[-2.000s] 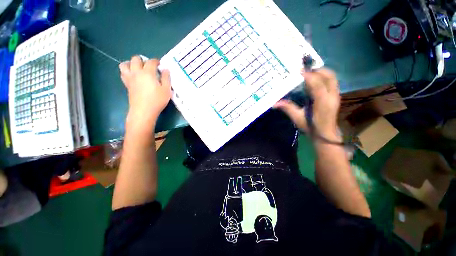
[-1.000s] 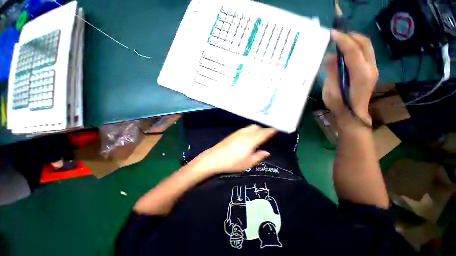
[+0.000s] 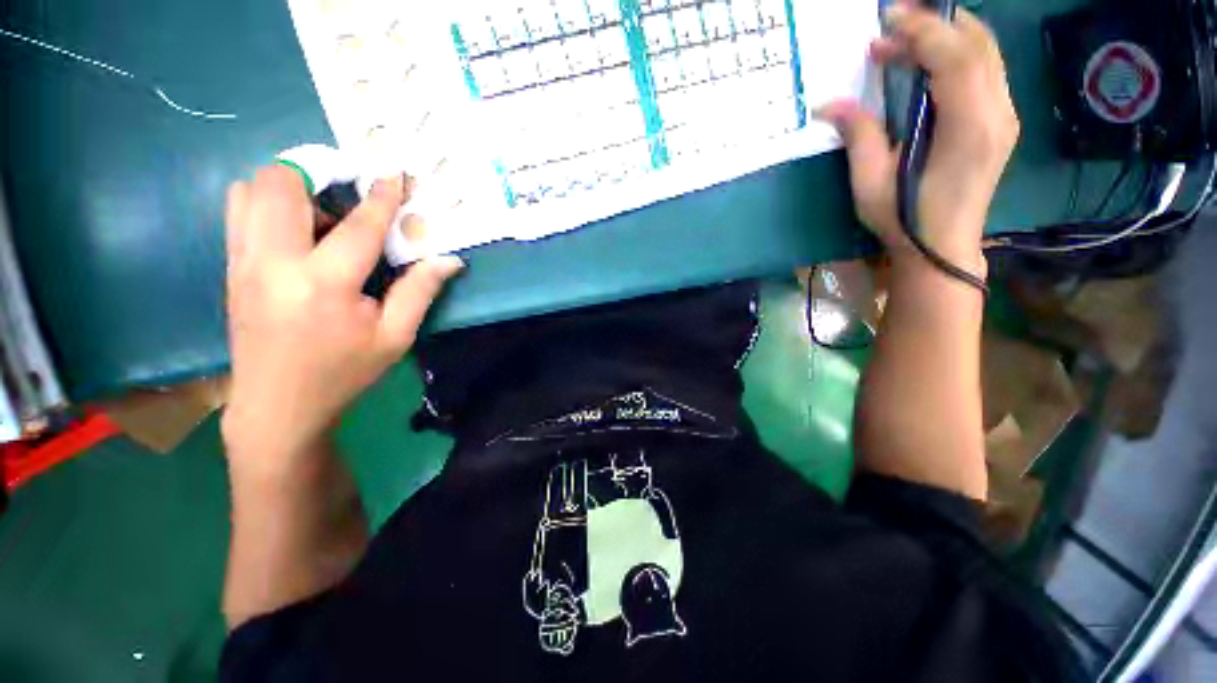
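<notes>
The white tray (image 3: 367, 80) with green-edged circuit board panels (image 3: 554, 80) lies at the top middle, cut off by the top edge. My left hand (image 3: 314, 274) grips its lower left corner. A white round thing with a green edge (image 3: 307, 167) and something dark show at those fingers; I cannot tell what they are. My right hand (image 3: 954, 134) holds the black soldering iron (image 3: 917, 147) upright along the palm, with fingertips at the tray's right edge. The iron's tip is out of view. A thin solder wire (image 3: 194, 112) lies loose on the mat.
A black box with a round red-and-white label (image 3: 1121, 80) stands at the upper right, with cables (image 3: 1148, 207) below it. The bench's front edge runs below the tray. Cardboard (image 3: 1028, 400) and a red stool (image 3: 60, 447) are beneath. A stack edge (image 3: 20, 334) shows far left.
The tray has turned and sits nearer the left and top. My left hand has moved from below the tray to its left corner. My right hand still holds the iron.
</notes>
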